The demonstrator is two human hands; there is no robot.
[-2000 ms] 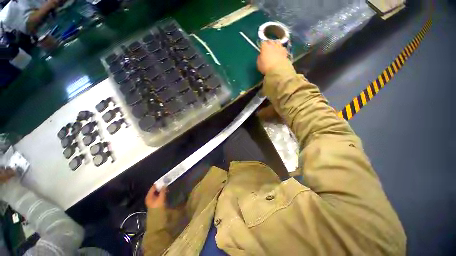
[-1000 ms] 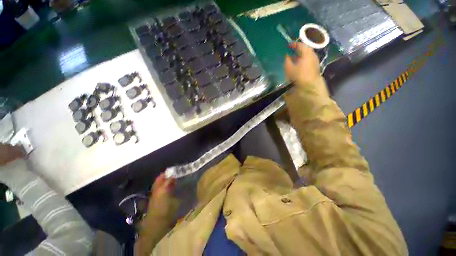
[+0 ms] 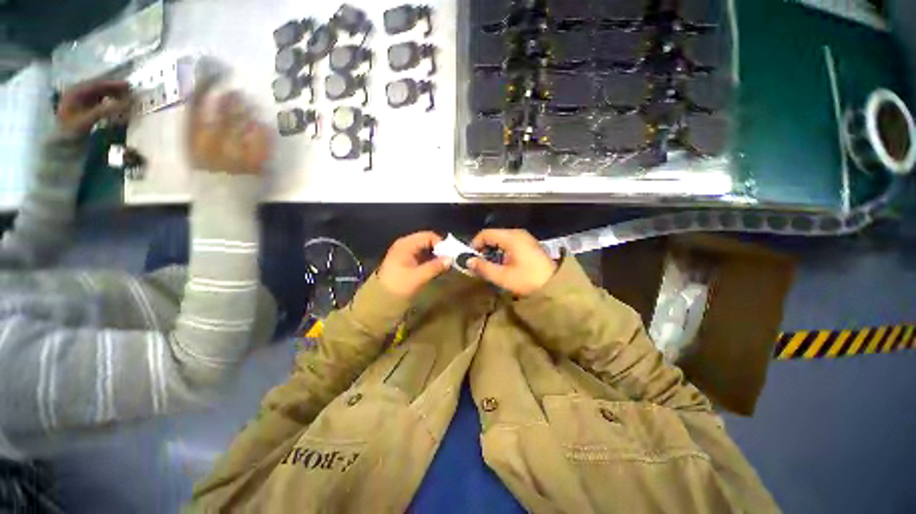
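Observation:
My left hand (image 3: 410, 266) pinches the end of the white release liner (image 3: 455, 248) over my lap. My right hand (image 3: 517, 263) is beside it, its fingers at a dark adhesive pad (image 3: 466, 260) by the liner end. Whether it pinches the pad or the liner is too small to tell. The white strip with its row of dark discs (image 3: 703, 223) runs from behind my right hand along the bench edge to the sticker roll (image 3: 893, 131) at the far right.
A clear blister tray (image 3: 603, 185) with rows of black modules stands at the bench edge. Several loose modules (image 3: 349, 86) lie on the white surface (image 3: 432, 151). Another worker's striped sleeve (image 3: 223, 271) is at left. An open cardboard box (image 3: 748, 321) holds white liner waste below the bench.
The view has turned. My right hand has left the roll and come to my left hand over the lap. The strip now runs right from my hands. The other worker's hands show more fully.

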